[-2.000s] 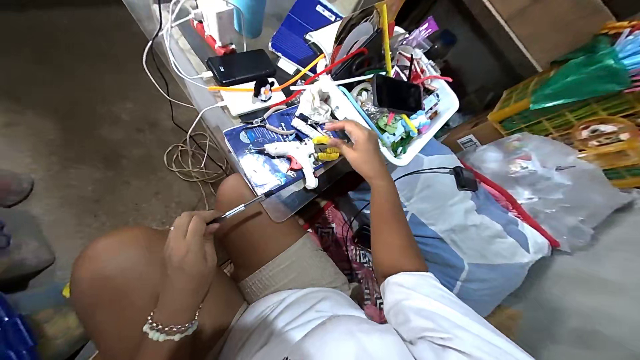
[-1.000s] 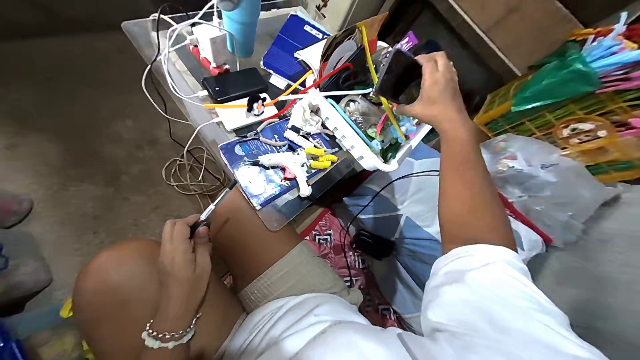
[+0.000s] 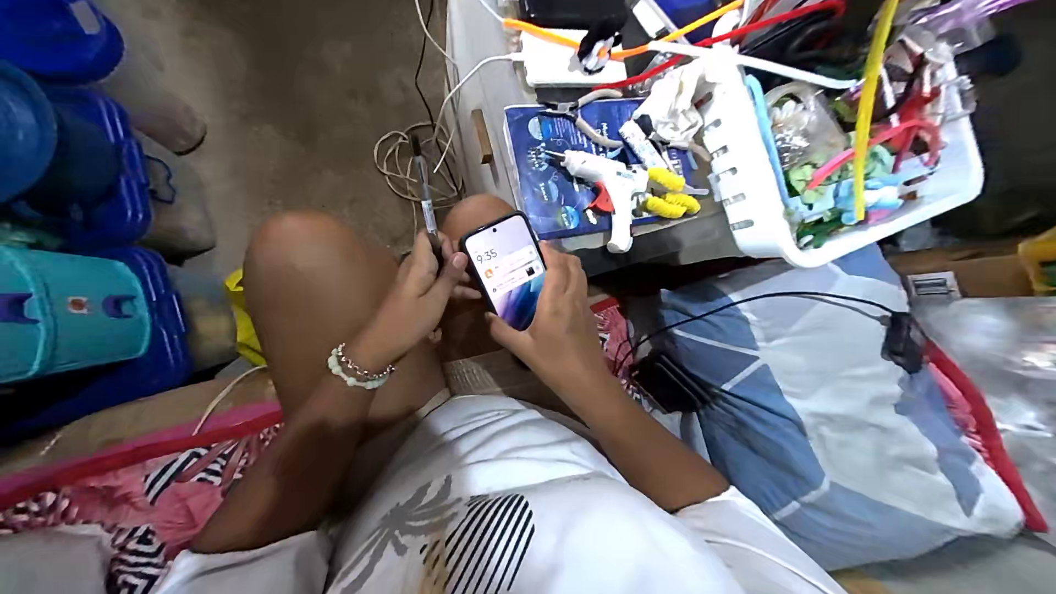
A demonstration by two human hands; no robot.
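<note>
My right hand (image 3: 549,313) holds a smartphone (image 3: 505,272) with its screen lit, above my lap. At the phone's left edge is my left hand (image 3: 425,289), closed around a slim pen-like tool (image 3: 426,198) that points up and away; its exact kind is unclear. Beyond the phone, a white glue gun (image 3: 610,186) lies on a blue printed sheet (image 3: 536,202) on the table. Beside the glue gun are yellow fuzzy pieces (image 3: 670,205) and pliers with grey handles (image 3: 590,124).
A white plastic basket (image 3: 747,198) full of craft bits stands right of the sheet, with a yellow pipe cleaner (image 3: 868,107) across it. A black cable (image 3: 767,299) crosses the blue and white cloth (image 3: 792,396). Blue and teal containers (image 3: 74,313) stand at the left.
My right hand has brought the phone from the basket down to my lap, beside my left hand. The left hand still holds the slim tool. The view has shifted.
</note>
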